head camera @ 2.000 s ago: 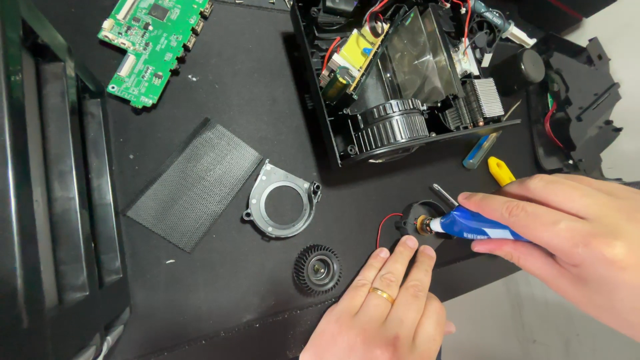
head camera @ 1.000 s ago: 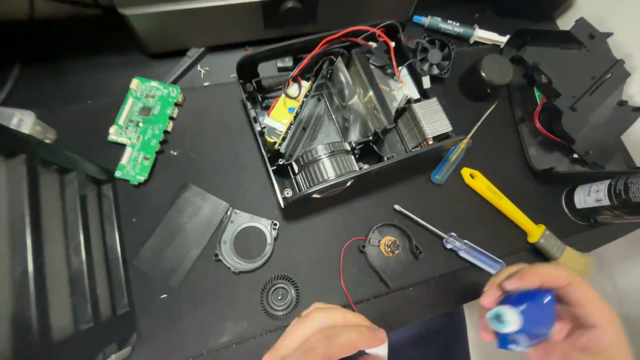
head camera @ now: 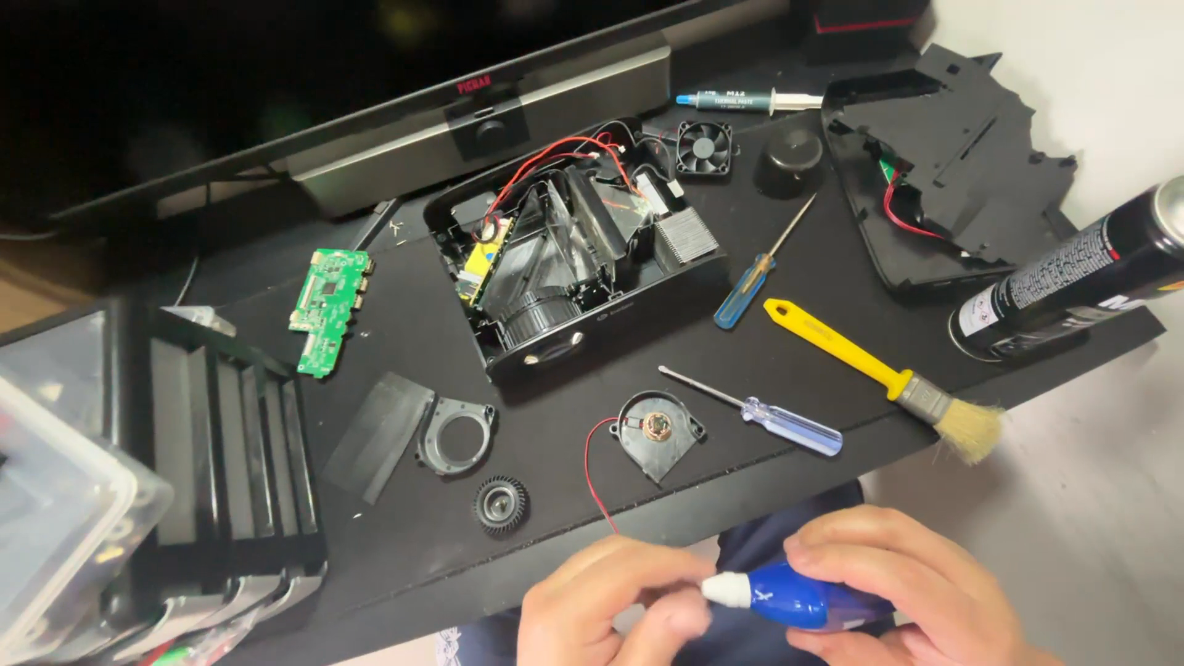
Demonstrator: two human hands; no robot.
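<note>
My right hand (head camera: 911,578) holds a blue squeeze bottle (head camera: 791,595) with a white cap (head camera: 728,590) on its tip, pointing left. The fingertips of my left hand (head camera: 615,601) are at that cap. Beyond my hands lies an open blower housing (head camera: 655,453) with a copper coil (head camera: 657,425) and a red wire (head camera: 592,467). To its left are the finned blower impeller (head camera: 500,505) and the housing cover (head camera: 458,437), which touches a dark mesh sheet (head camera: 379,435). A clear-handled screwdriver (head camera: 795,427) lies right of the housing.
An opened projector body (head camera: 601,328) stands mid-table, a green circuit board (head camera: 326,310) to its left. Rightward are a blue screwdriver (head camera: 743,294), a yellow-handled brush (head camera: 832,342), a spray can (head camera: 1064,282) and a black shell (head camera: 971,176). A drawer unit (head camera: 213,444) stands left, a monitor (head camera: 370,83) behind.
The bottle was tip-down at the coil beside my left fingers. It has been lifted away toward me, and the white cap is now on its tip. The view has shifted to show more table.
</note>
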